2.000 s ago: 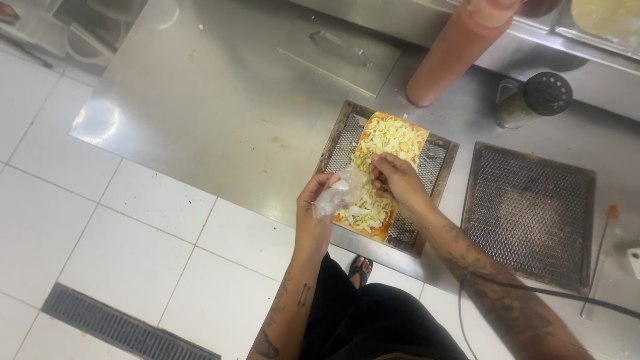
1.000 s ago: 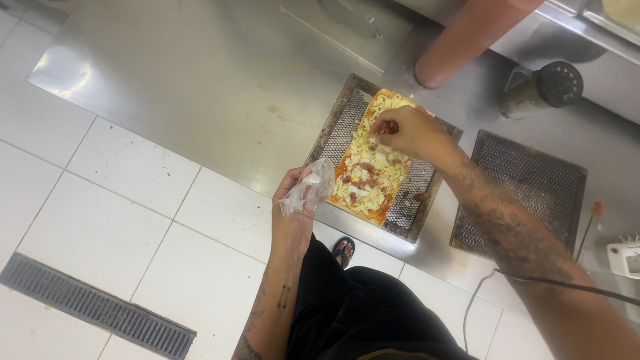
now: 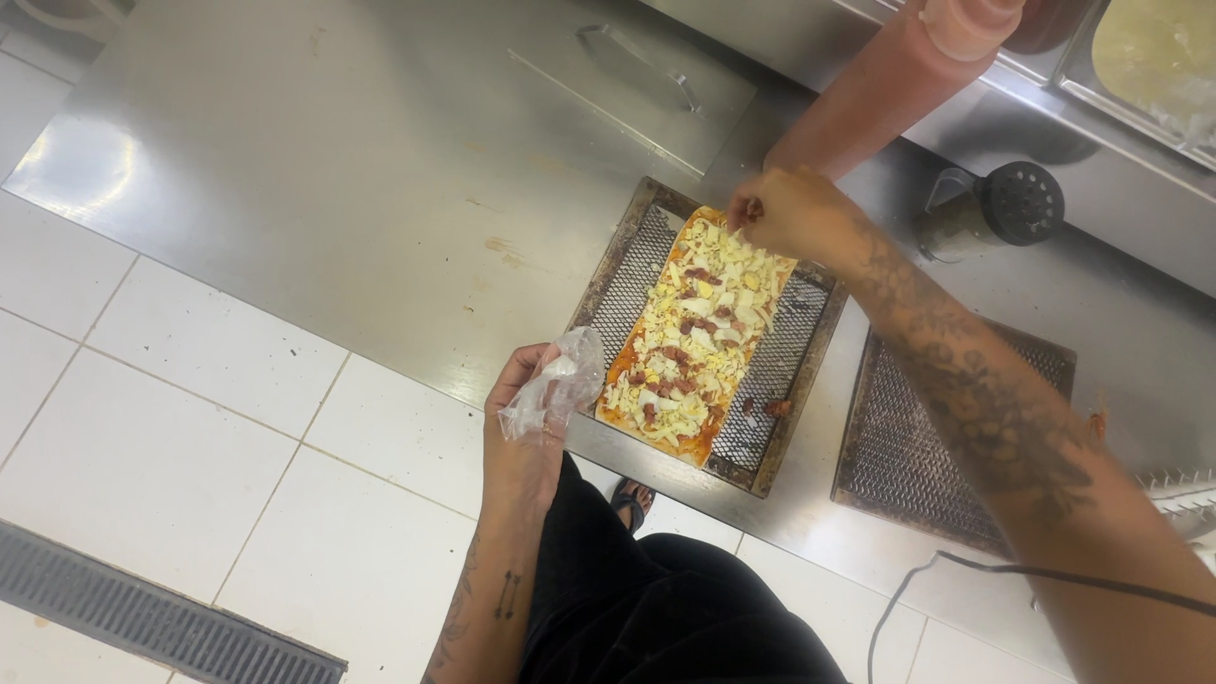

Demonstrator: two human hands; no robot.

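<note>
A rectangular pizza (image 3: pixel 703 332) with sauce, shredded cheese and reddish-brown meat bits lies on a framed metal mesh tray (image 3: pixel 622 275). My right hand (image 3: pixel 793 214) is over the pizza's far end, its fingers closed on some reddish-brown bits (image 3: pixel 753 209). To the left of the pizza's near end, my left hand (image 3: pixel 527 408) holds a crumpled clear plastic bag (image 3: pixel 560 380) by the counter's front edge. A few meat bits (image 3: pixel 778 408) have landed on the mesh at the right. What the bag contains cannot be made out.
Behind my right hand stands a large squeeze bottle (image 3: pixel 883 90) of orange-red sauce. A shaker with a black perforated lid (image 3: pixel 1021 204) and a second mesh tray (image 3: pixel 912 446) are to the right. A handled metal lid (image 3: pixel 636 85) lies farther back. A dark cable (image 3: pixel 1035 572) crosses below my right forearm.
Reddish-brown bits now lie scattered on the pizza, where two seconds ago none plainly showed. My right hand has moved from the pizza's middle to its far end. My left hand still holds the bag.
</note>
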